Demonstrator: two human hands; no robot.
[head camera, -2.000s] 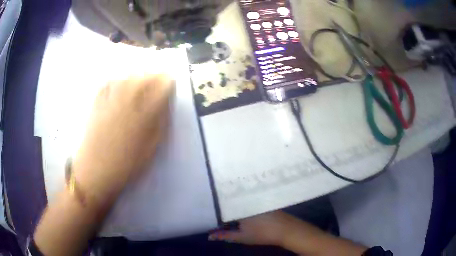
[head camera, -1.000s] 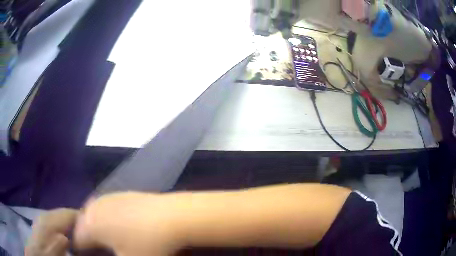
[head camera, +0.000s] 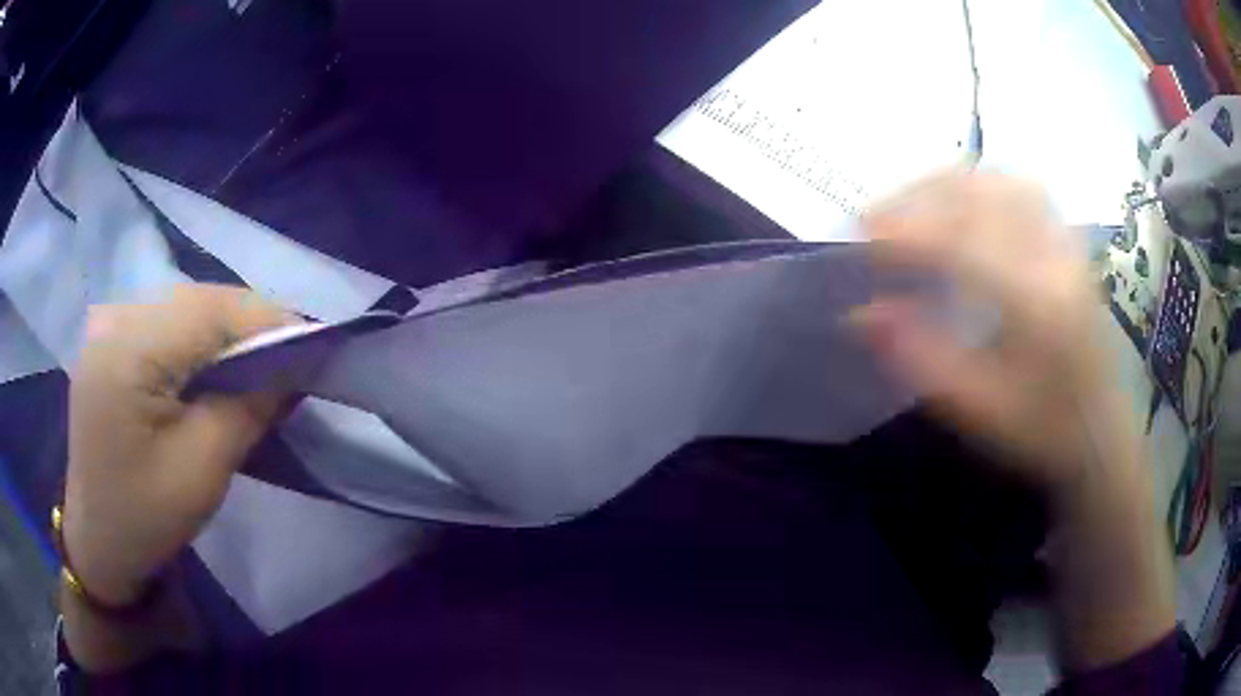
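A pale grey-white panel (head camera: 585, 381) with a dark purple edge is stretched between my two hands, above dark cloth. My left hand (head camera: 170, 422) is shut on its left end, where the cloth folds. My right hand (head camera: 994, 313) is blurred and holds its right end, with thumb below and fingers above. The panel's upper edge is nearly straight and its lower edge sags in a curve. More pale pieces (head camera: 272, 544) with dark edges hang below and behind my left hand.
The white table (head camera: 830, 123) with its printed ruler scale is at the upper right. The smartphone (head camera: 1175, 320), scissors handles (head camera: 1194, 496) and white box (head camera: 1204, 157) are at the far right. Dark cloth (head camera: 463, 109) spreads across the top left and centre.
The view has swung, so the phone and scissors now sit at the far right edge. The pale panel is off the table and held up between both hands.
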